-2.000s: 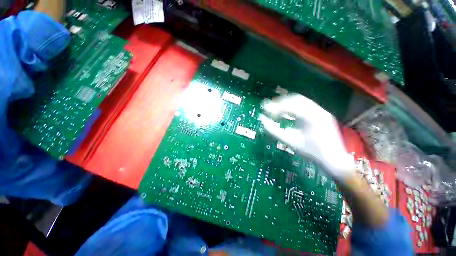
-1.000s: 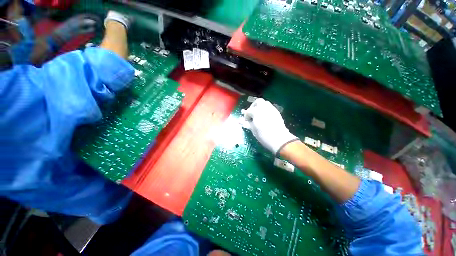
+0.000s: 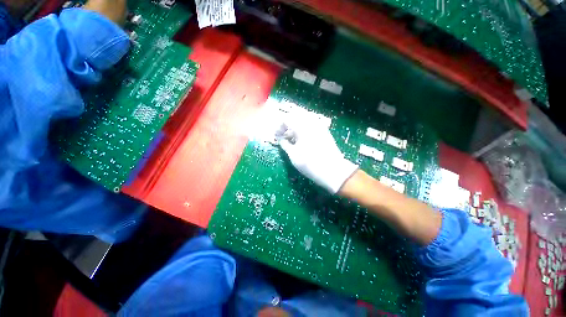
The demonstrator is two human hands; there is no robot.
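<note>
My right hand, in a white knit glove, is over the rear left part of the large green circuit board. Its fingertips are close together in a bright glare, low over the board. I cannot tell whether they hold a part. Flat off-white parts lie on the board: two at its rear left edge, one near the rear middle, and several to the right of my hand. The hand covers some of the board. My left hand is not in view.
Red mat shows left of the board. A neighbour's board and a person's blue sleeve are at left. A raised shelf with red padding crosses the rear. Loose off-white parts and a crumpled clear bag are at right.
The view has swung about. My right hand has moved from the board's rear middle to its rear left, with the fingers now closer together. Parts right of the hand show more fully.
</note>
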